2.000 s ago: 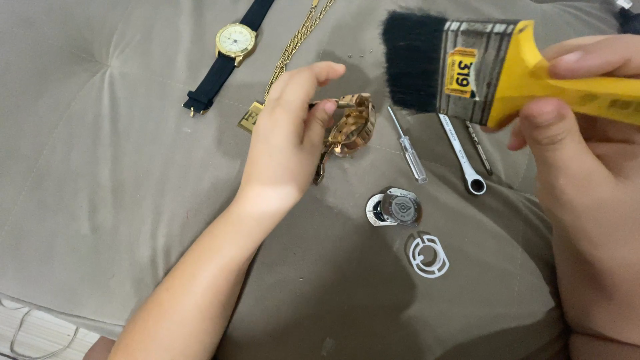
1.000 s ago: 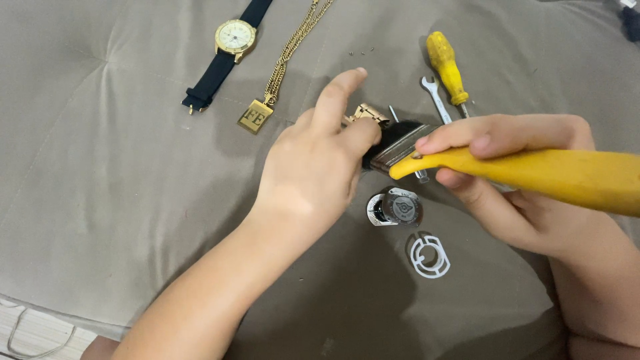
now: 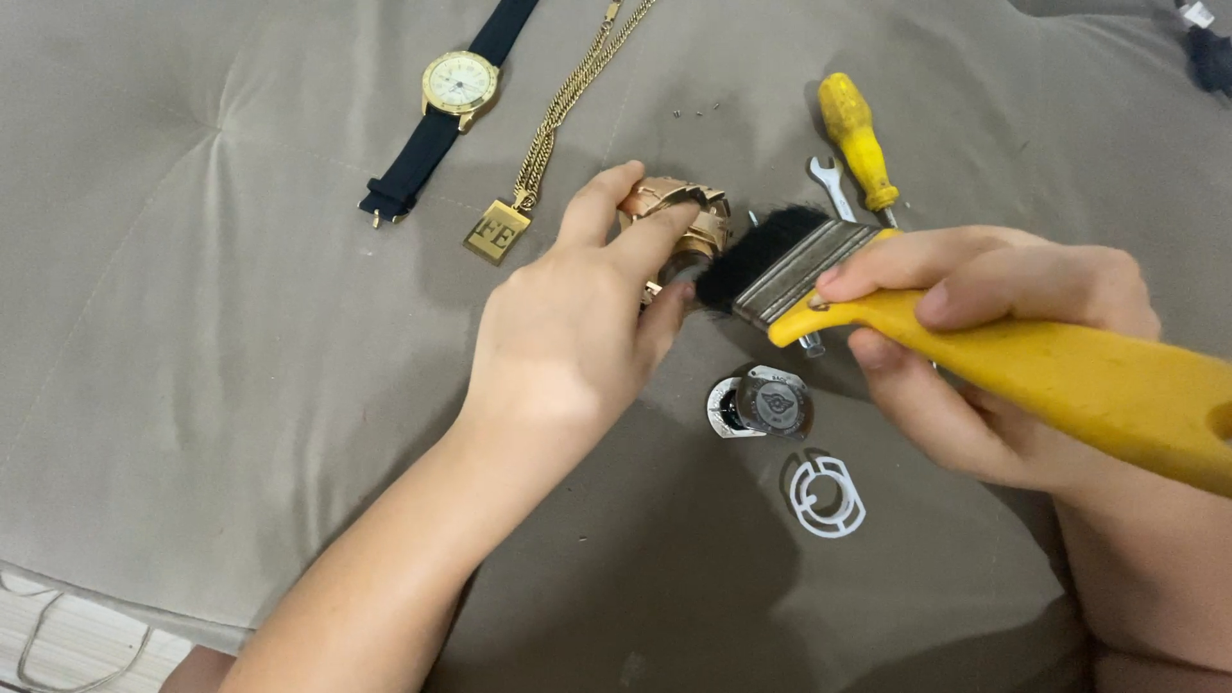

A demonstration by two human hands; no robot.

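Observation:
My left hand (image 3: pixel 568 318) grips a rose-gold metal watch (image 3: pixel 710 226), its bracelet curled up and partly hidden by my fingers. My right hand (image 3: pixel 1001 356) holds a wide paintbrush with a yellow handle (image 3: pixel 1068 371) and black bristles (image 3: pixel 765 252). The bristle tips reach the watch near my left thumb. Just below the brush lie a dark round watch case back (image 3: pixel 776 402), overlapping a silvery disc-like part (image 3: pixel 724 409), and a white plastic spacer ring (image 3: pixel 828 497). A small clear-handled screwdriver (image 3: pixel 813 345) is mostly covered by the brush.
On the grey cushioned fabric (image 3: pixel 241 385) lie a gold-coloured watch with a dark strap (image 3: pixel 460 84), a gold chain with a rectangular pendant (image 3: pixel 498 231), a yellow-handled screwdriver (image 3: pixel 855 135) and an open-ended wrench (image 3: pixel 831 185). Several tiny screws (image 3: pixel 698 114) lie at the top middle.
Two seconds ago the brush was raised at the upper right; it has come down and left to the watch. My left hand has shifted right, and the pendant it partly covered now shows fully.

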